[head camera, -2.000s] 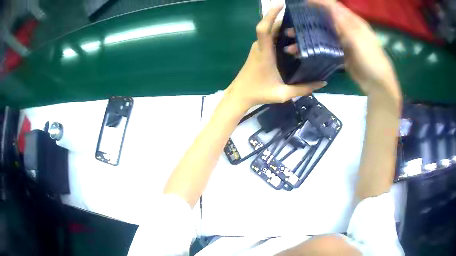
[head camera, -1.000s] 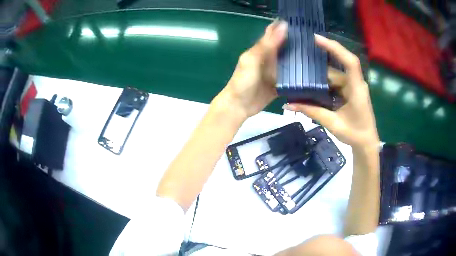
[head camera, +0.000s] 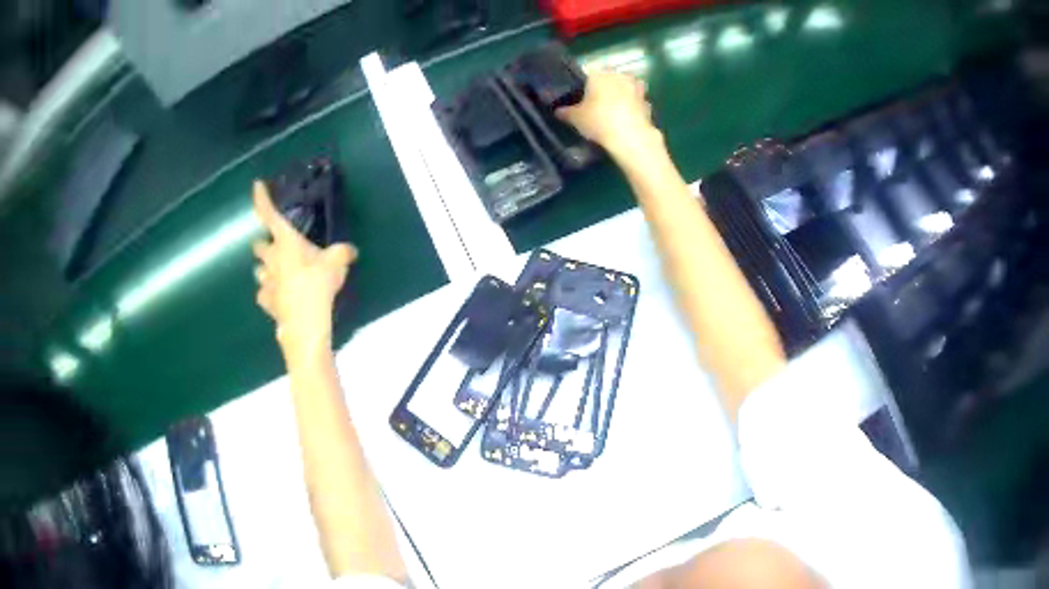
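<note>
My left hand (head camera: 301, 276) is at the near end of a dark pile of phone middle frames (head camera: 313, 196) on the green surface, thumb and index finger spread. My right hand (head camera: 612, 109) has its fingers on the near end of another dark pile of frames (head camera: 545, 83); its fingertips are partly hidden. A frame pile with a window (head camera: 502, 150) lies just left of it, beside the white strip (head camera: 426, 173). Several overlapping loose frames (head camera: 535, 362) lie on the white bench. A single frame (head camera: 204, 495) lies at the lower left.
A dark ribbed mass with bright reflections (head camera: 851, 219) stands at the right, close to my right forearm. A red tray or bin (head camera: 621, 12) is at the top edge. A grey panel (head camera: 219, 40) is at the upper left. A dark blurred shape (head camera: 81, 529) fills the lower left corner.
The thick stack held up in both hands is no longer between them. My hands have moved apart, down to separate dark piles on the green surface. The view has turned, and the white strip now shows.
</note>
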